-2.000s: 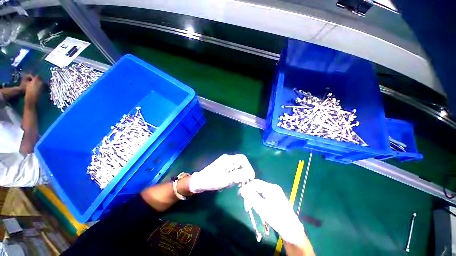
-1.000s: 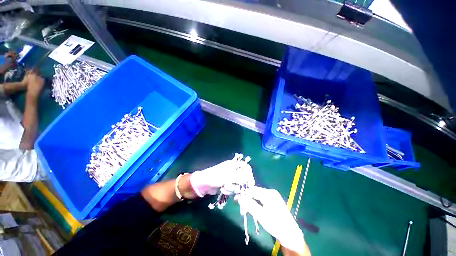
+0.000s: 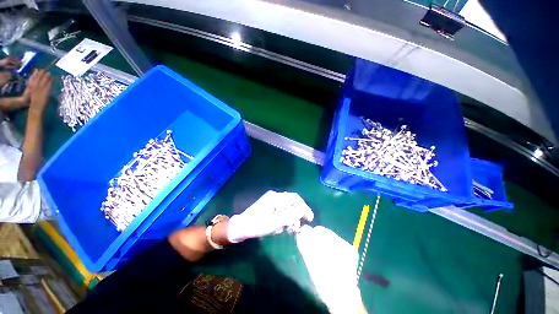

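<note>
My left hand [image 3: 269, 216], in a white glove, is curled over the green bench in front of me. My right hand [image 3: 328, 260], also white-gloved, meets it at the fingertips. A small bit of a rod part [image 3: 298, 224] seems to show between the fingers; the glare and the gloves hide the rest. The large blue bin [image 3: 202, 150] at the left holds a heap of pale rods [image 3: 147, 181]. The darker blue bin [image 3: 401, 191] at the right holds another heap [image 3: 392, 153].
A small side tray [image 3: 492, 184] with a few rods adjoins the right bin. A lone rod [image 3: 497, 294] lies at far right. A rod heap [image 3: 89, 98], a paper sheet [image 3: 84, 57] and another person's arm [image 3: 34, 126] are at left. A metal rail [image 3: 285, 142] runs behind.
The rods that hung below my right hand no longer show. The bunch seen at my left hand one second ago is now hidden or gone. The other person's hands have moved slightly.
</note>
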